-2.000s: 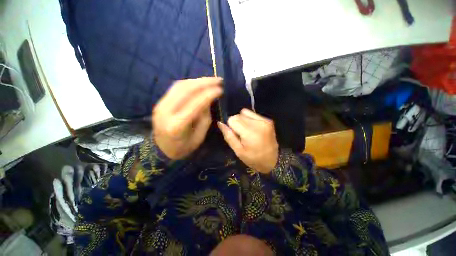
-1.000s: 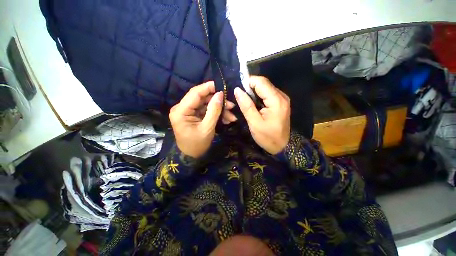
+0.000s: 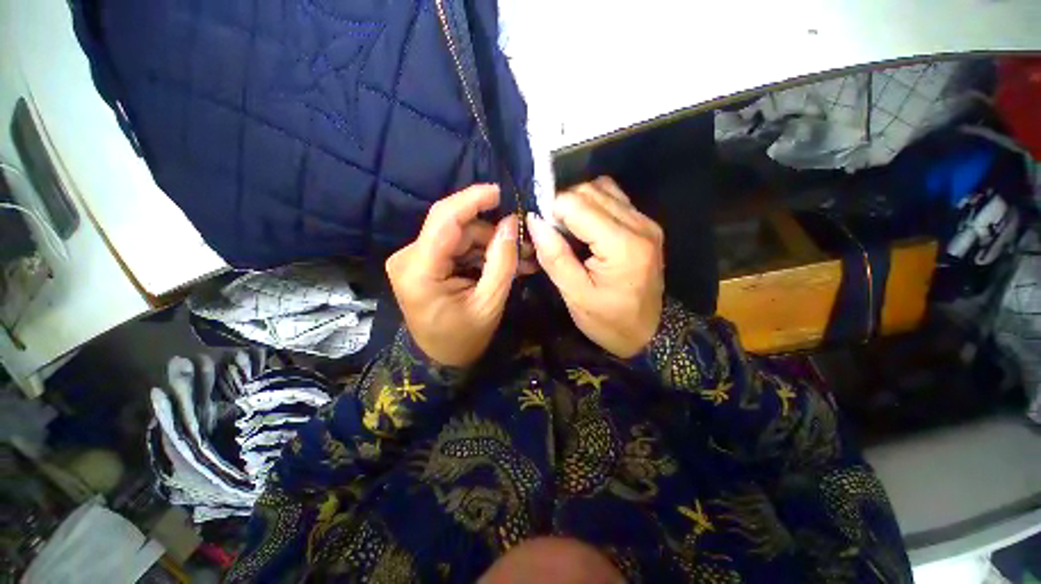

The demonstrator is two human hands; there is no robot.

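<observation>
A navy quilted panel (image 3: 308,137) lies on the white table and hangs over its front edge. A zipper (image 3: 474,97) with gold teeth runs down near its right side, with a thin white edge strip (image 3: 541,148) beyond it. My left hand (image 3: 451,274) pinches the lower end of the zipper between thumb and fingers. My right hand (image 3: 602,265) holds the panel's lower right edge at the white strip, its thumb close to the zipper end. The zipper's very end is hidden by my fingers.
The white table (image 3: 685,57) has a curved front edge. A wavy pile of cut panels (image 3: 217,428) is at lower left, gridded pieces (image 3: 285,308) above it. At right are a wooden drawer (image 3: 782,306) with a dark zipper strip (image 3: 858,291) over it, and red plastic (image 3: 1019,97).
Both hands came together at the zipper's lower end. Over the last second, the right fingers curled in on the edge. The panel has shifted left in view.
</observation>
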